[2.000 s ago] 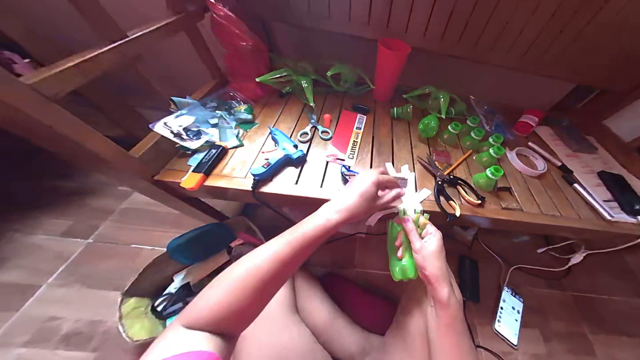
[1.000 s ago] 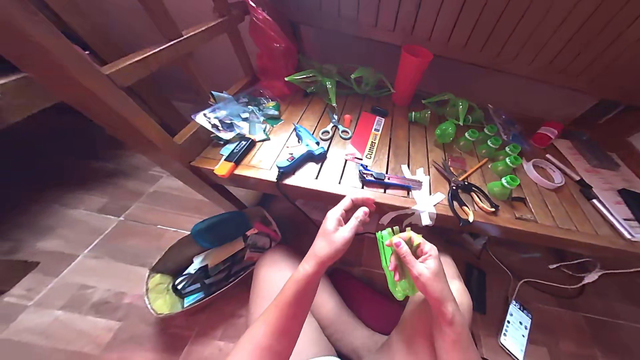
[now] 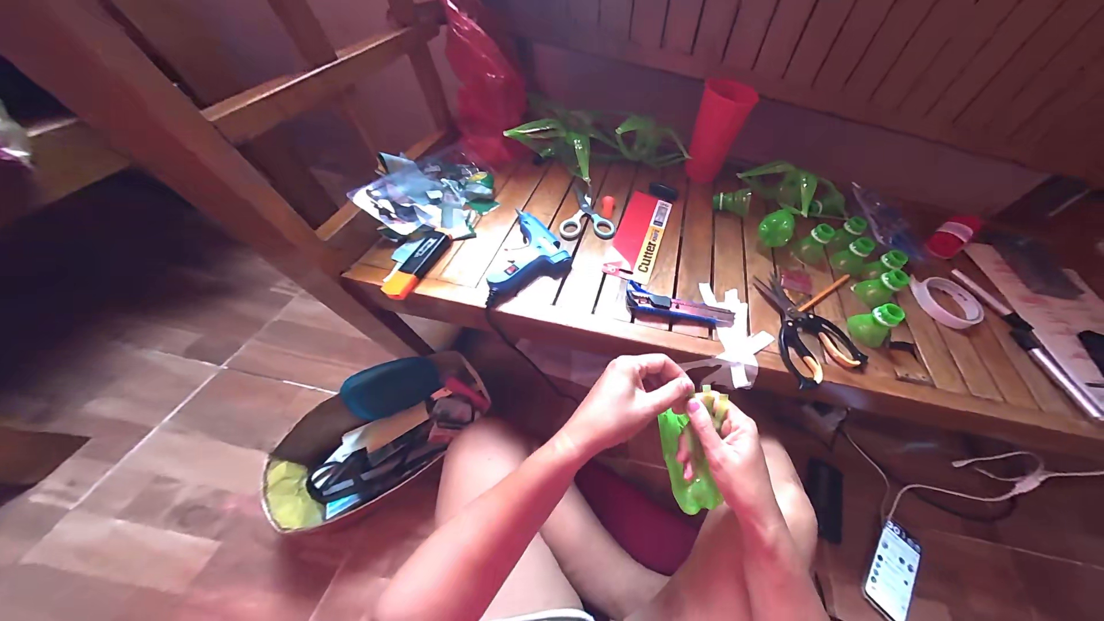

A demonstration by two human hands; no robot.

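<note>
My right hand (image 3: 729, 440) grips a green plastic bottle piece (image 3: 690, 492), tilted above my lap, with cut strips at its upper end. My left hand (image 3: 638, 392) is at that upper end, thumb and forefinger pinched together; whether anything is between them cannot be made out. Just beyond the hands, white tape strips (image 3: 743, 349) stick to the bench edge. A blue box cutter (image 3: 677, 308) lies beside them, left of pliers with black and orange handles (image 3: 815, 341). Several green bottle tops (image 3: 875, 325) stand farther right, near a roll of white tape (image 3: 946, 302).
On the slatted wooden bench (image 3: 716, 259) are a blue glue gun (image 3: 530, 259), scissors (image 3: 588, 220), a cutter package (image 3: 640, 237) and a red cup (image 3: 720, 129). A basket (image 3: 285, 517) of items stands on the floor at left. A phone (image 3: 893, 569) with a cable lies at lower right.
Two seconds ago both hands were at the white strips over the bench edge. One second ago my left hand was apart from the green piece; now it is back at its upper end.
</note>
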